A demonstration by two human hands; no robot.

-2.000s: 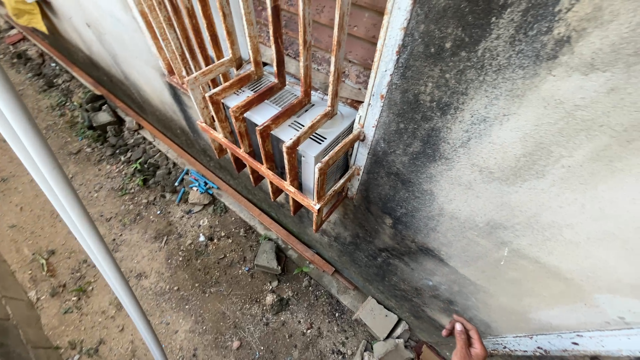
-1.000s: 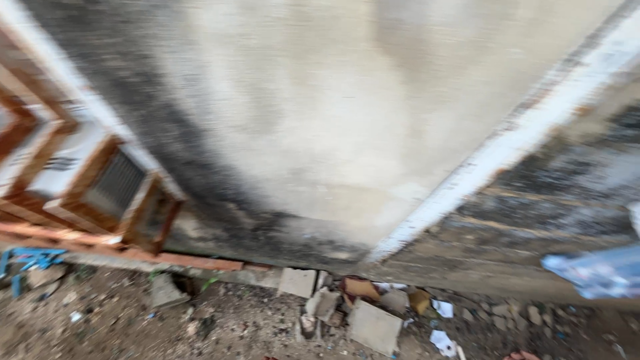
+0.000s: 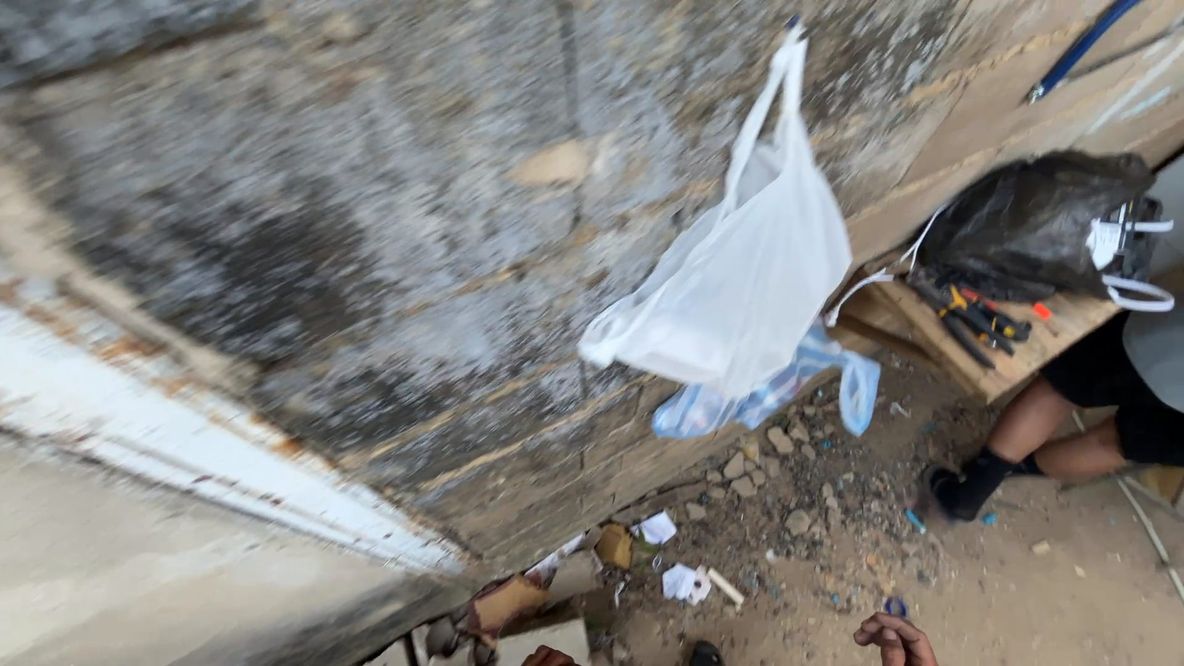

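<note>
My right hand [image 3: 895,640] shows at the bottom edge, fingers loosely bent above the dirt ground, with nothing visible in it. Of my left hand [image 3: 548,657] only the finger tops show at the bottom edge, near broken blocks; what it may hold is hidden. A white plastic bag [image 3: 758,277] hangs by its handles on the block wall, well above both hands. Below and partly behind it hangs a blue striped plastic bag [image 3: 703,412].
Pliers [image 3: 971,324] and a black plastic bag [image 3: 1027,222] lie on a wooden table [image 3: 999,370]. A seated person's leg [image 3: 1027,425] is beside it. Rubble [image 3: 546,638] and paper scraps [image 3: 684,583] line the wall base. A blue hose [image 3: 1082,51] is upper right.
The view has swung far to the right, from the rusty window grille to the block wall with the bags and table. Fingers of my left hand now show at the bottom edge.
</note>
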